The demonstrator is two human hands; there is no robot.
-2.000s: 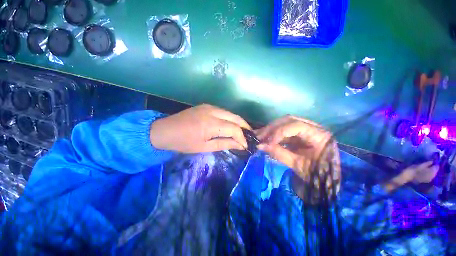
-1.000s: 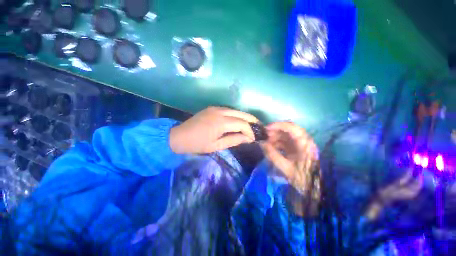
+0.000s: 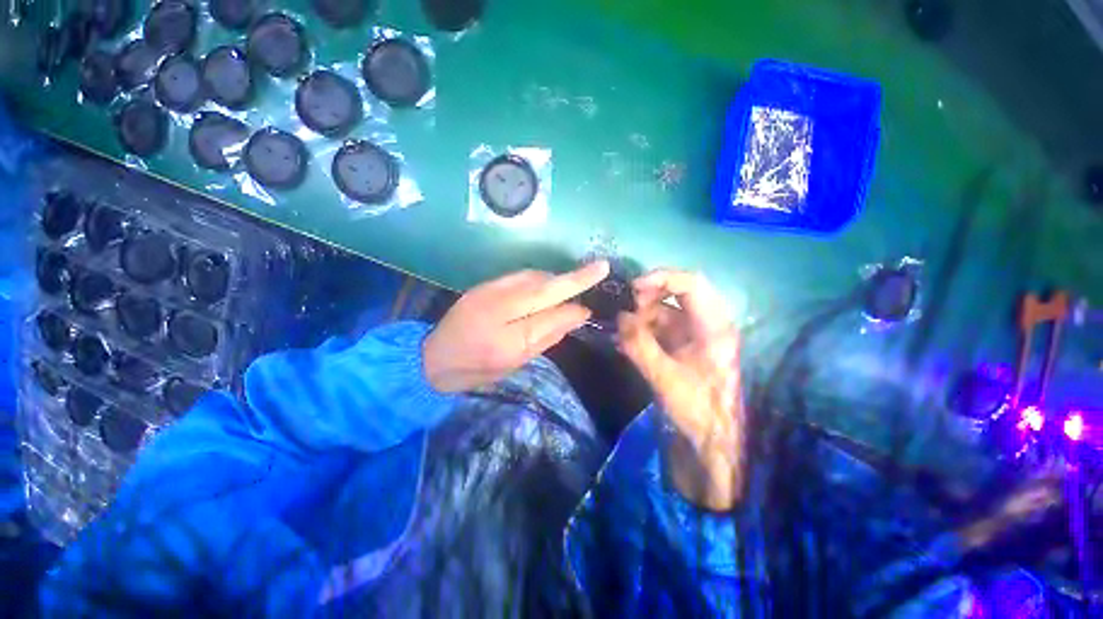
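My left hand (image 3: 508,324) is at the bench's near edge, in a blue sleeve, its fingers on a small round black unit (image 3: 611,290). My right hand (image 3: 687,351) is on the unit's other side, its fingertips close against it. The unit is held between the two hands; its lower part is dark and partly hidden by fingers. A single round black unit (image 3: 508,185) lies on a square of clear film on the green bench beyond my left hand. Small silvery bits (image 3: 667,174) lie scattered beyond my hands.
A blue bin (image 3: 850,151) holds silvery parts. Many black discs on film (image 3: 276,157) lie at the upper left. A clear tray of discs (image 3: 143,256) is at the left. One disc (image 3: 891,293) lies right. An orange-red fixture (image 3: 1043,312) and another person's blurred hand (image 3: 1016,514) are at far right.
The view has shifted, so the bench and bin appear lower. The unit between my hands now shows more of its face, and my left fingers are straighter on it.
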